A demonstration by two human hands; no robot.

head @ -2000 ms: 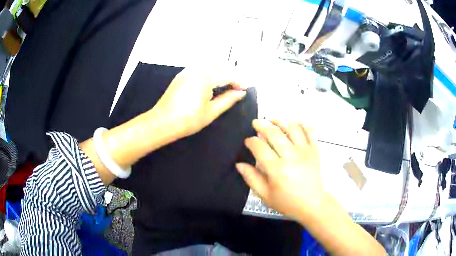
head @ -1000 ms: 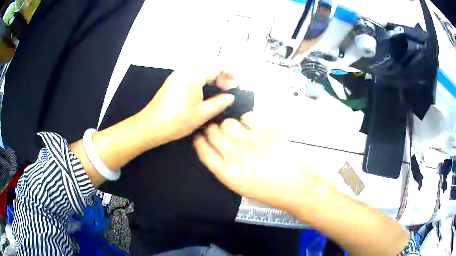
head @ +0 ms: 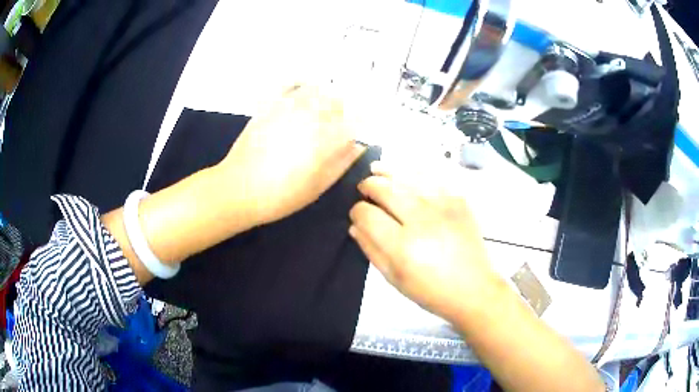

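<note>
A black garment panel [head: 276, 276] lies on the white table and hangs over its front edge. My left hand [head: 295, 153] lies over the panel's upper part, its fingertips closed on the cloth at the upper right corner. My right hand [head: 421, 237] is at the panel's right border, fingers bent, fingertips just below the left thumb. The fingertips cover most of the corner, and whether the right fingers pinch the cloth is unclear. The sewing machine's presser foot area [head: 414, 84] is beyond the hands and apart from the panel.
A larger black cloth [head: 92, 99] lies at left. The white machine head [head: 529, 53] is at upper right. Black scraps [head: 651, 138], a smooth black rectangle [head: 586, 222] and a tan label [head: 530, 289] lie at right. A ruler scale [head: 414, 347] runs along the front edge.
My right hand has moved right, off the middle of the panel to its border. My left hand has turned and its fingers now cover the rolled cloth seen before. The view has shifted slightly.
</note>
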